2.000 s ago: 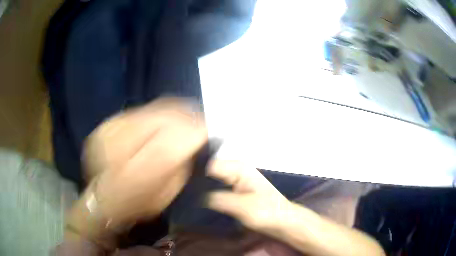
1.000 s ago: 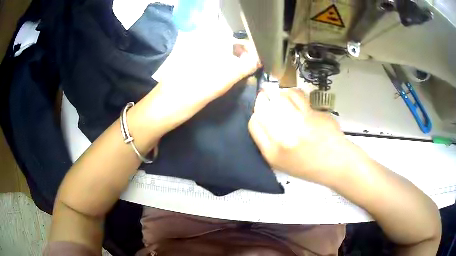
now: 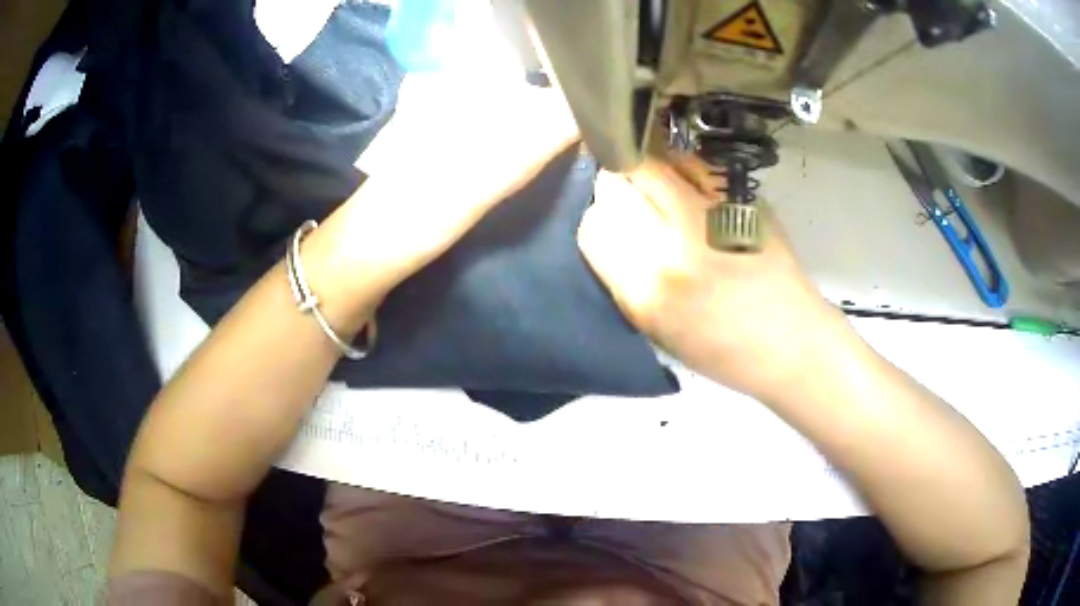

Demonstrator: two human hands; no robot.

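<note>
A dark navy garment [image 3: 509, 302] lies on the white table, its edge running up to the machine's needle area and a pointed corner towards me. The rest of it heaps at the left. My left hand [image 3: 474, 154] lies on the garment left of the needle area; its fingers are washed out by glare. My right hand [image 3: 687, 260] lies at the garment's right edge, with its fingertips partly behind the machine head [image 3: 604, 71]. The needle and presser foot are hidden. Whether either hand pinches the cloth cannot be made out.
The ribbed tension knob [image 3: 734, 225] stands over my right hand. Blue-handled snips [image 3: 977, 260] lie on the machine bed at the right, with a green-tipped tool [image 3: 1034, 326] beside them. The white table's front edge [image 3: 474, 491] has ruler markings. A light-blue piece [image 3: 417, 33] is at the top.
Since the blurred view, both hands and the garment are at the machine. Over the last second, the garment's near edge has shifted slightly away from me, and the whole view has shifted a little.
</note>
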